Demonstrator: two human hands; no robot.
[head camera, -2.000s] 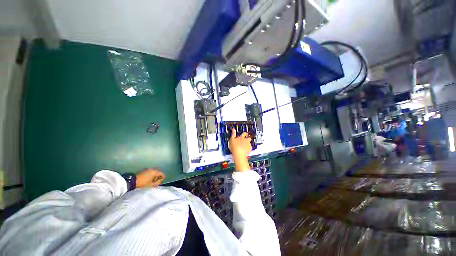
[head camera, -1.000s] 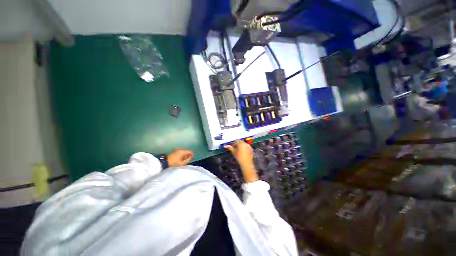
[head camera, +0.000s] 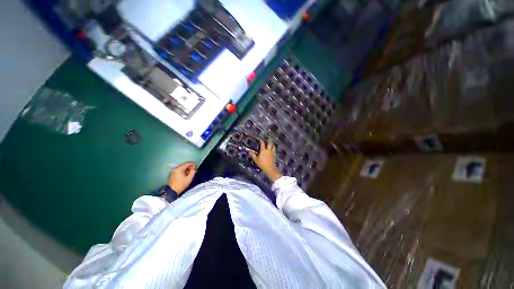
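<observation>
My right hand (head camera: 266, 158) is over the near left part of the blister trays (head camera: 294, 127), its fingertips at the small dark modules (head camera: 246, 144) in the pockets. Whether it grips one cannot be told. My left hand (head camera: 182, 176) is at the green bench's front edge with curled fingers; a tiny item between its fingertips cannot be made out. The black loading fixture (head camera: 194, 45) with blue showing in its pockets lies on the white machine bed (head camera: 224, 72), away from both hands. One loose dark module (head camera: 132, 136) lies on the green bench.
A crumpled clear bag (head camera: 56, 110) lies on the green mat (head camera: 107, 175). A metallic clamp (head camera: 163, 90) stands left of the fixture. Red and blue buttons (head camera: 231, 108) line the bed's front edge. Film-wrapped cartons (head camera: 406, 186) are stacked at the right.
My right hand has moved from the fixture past the machine's front edge to the trays. My left hand stays near the bench edge. The view has turned and moved towards the trays.
</observation>
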